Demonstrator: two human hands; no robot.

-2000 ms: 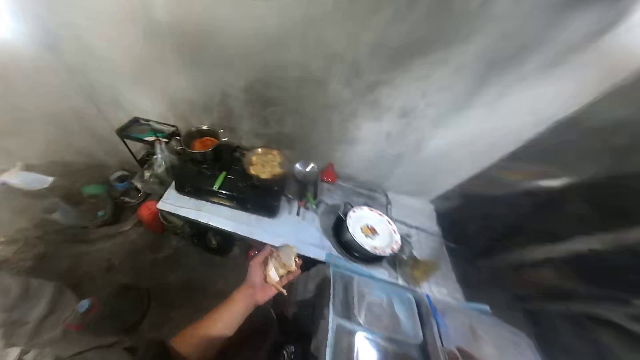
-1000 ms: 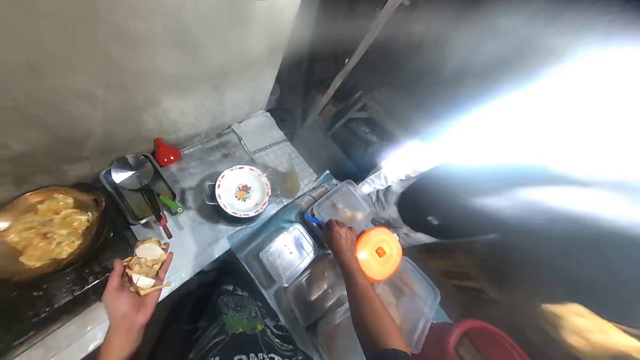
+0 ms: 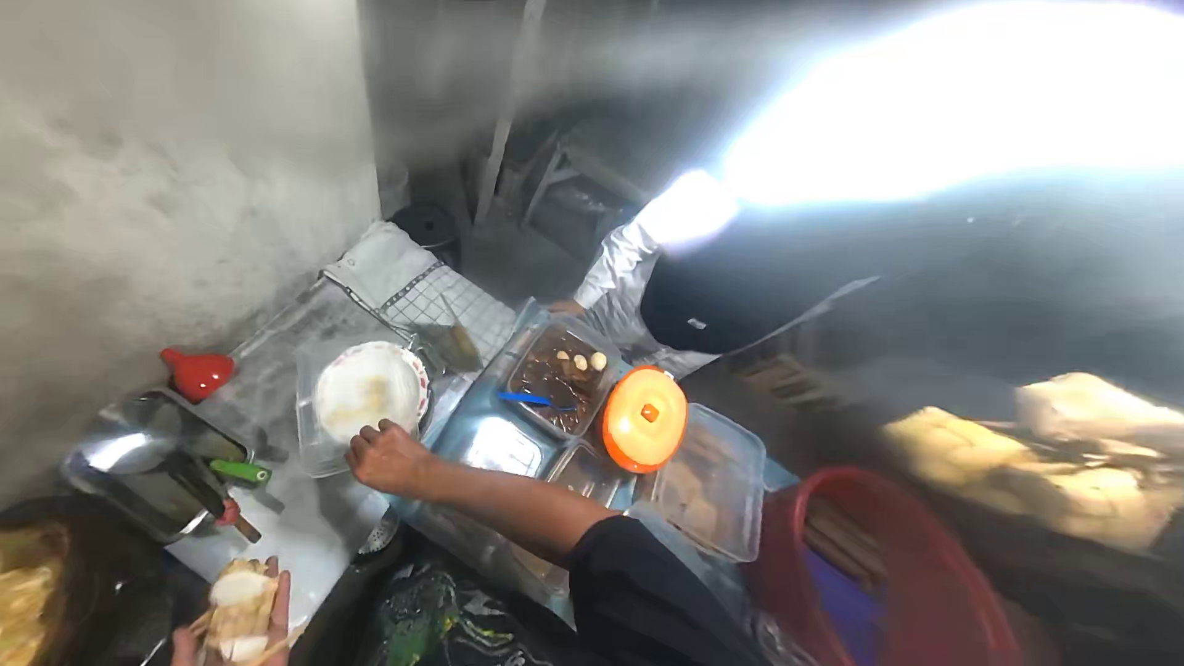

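My left hand (image 3: 280, 606), at the bottom left, holds a light brown wrapped food bundle (image 3: 242, 601) with white pieces in it. My right hand (image 3: 393, 460) reaches across to the rim of a white enamel plate (image 3: 372, 393), fingers curled down; a clear plastic lid (image 3: 319, 462) lies under the plate, and whether the fingers grip either is unclear. Right of that hand stands a clear container of dark brown sauce (image 3: 561, 377) with several pale round pieces and a blue-handled spoon (image 3: 525, 399).
An orange lid (image 3: 646, 419) and a clear box (image 3: 712, 481) stand right of the sauce. A red tub (image 3: 888, 564) is at lower right. A metal tray (image 3: 162, 462) with knives, a red funnel (image 3: 199, 373) and a frying pan (image 3: 32, 592) are left. A person (image 3: 629, 277) stands beyond the table.
My right hand has moved left from the sauce container to the plate. That container's lid has come off, and the plate sits on clear plastic. The view has swung right since the first frame.
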